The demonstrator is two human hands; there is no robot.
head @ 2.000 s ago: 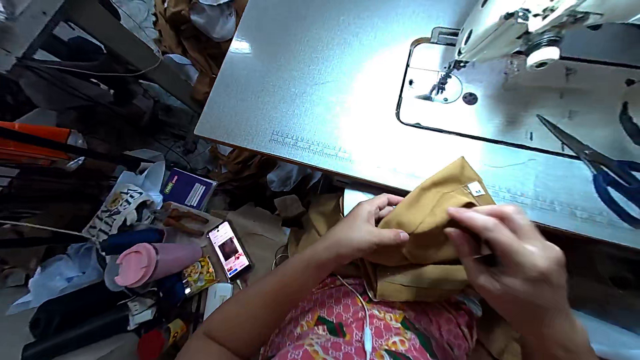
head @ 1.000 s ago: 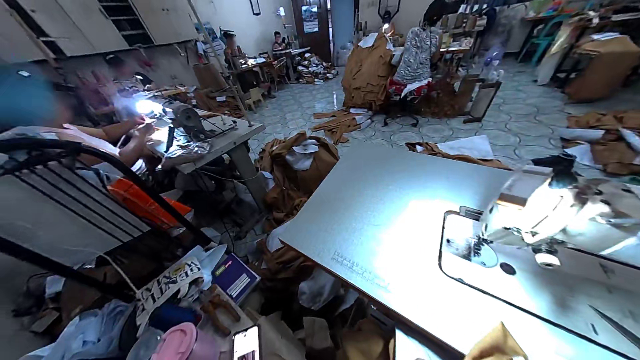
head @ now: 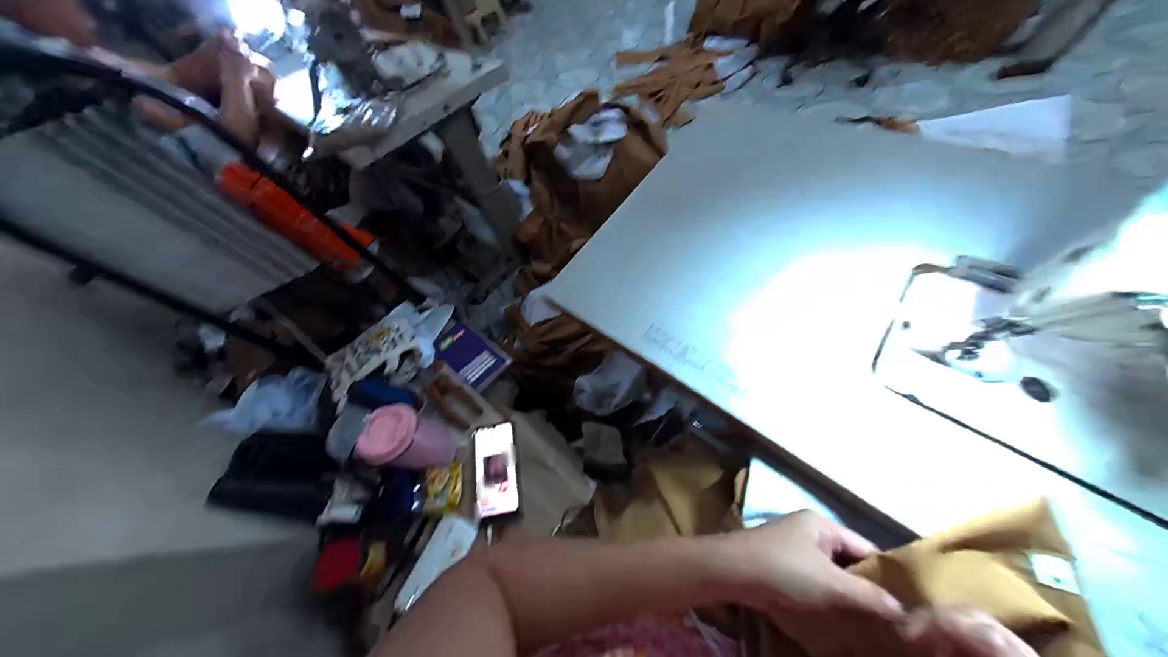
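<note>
A piece of tan fabric [head: 967,566] with a small white label [head: 1054,572] lies over the front edge of the sewing table at lower right. My left hand [head: 812,566] grips its left edge between thumb and fingers. My right hand [head: 967,632], partly cut off by the bottom of the view, is against the lower part of the same fabric; blur hides its exact grip. Beyond the fabric, the presser foot area of a sewing machine [head: 976,347] stands over its bed under bright light.
Left of my forearm are a phone with a lit screen [head: 495,470], a pink-lidded tumbler [head: 411,438] and a purple box [head: 472,354]. Brown cloth [head: 584,182] is heaped past the table [head: 730,201]. At upper left, a co-worker's hands [head: 242,91] are at another lit machine.
The view has swung down from the wider room seen one second ago, bringing my hands back into sight. Two seconds ago they also held the tan fabric, with the label showing.
</note>
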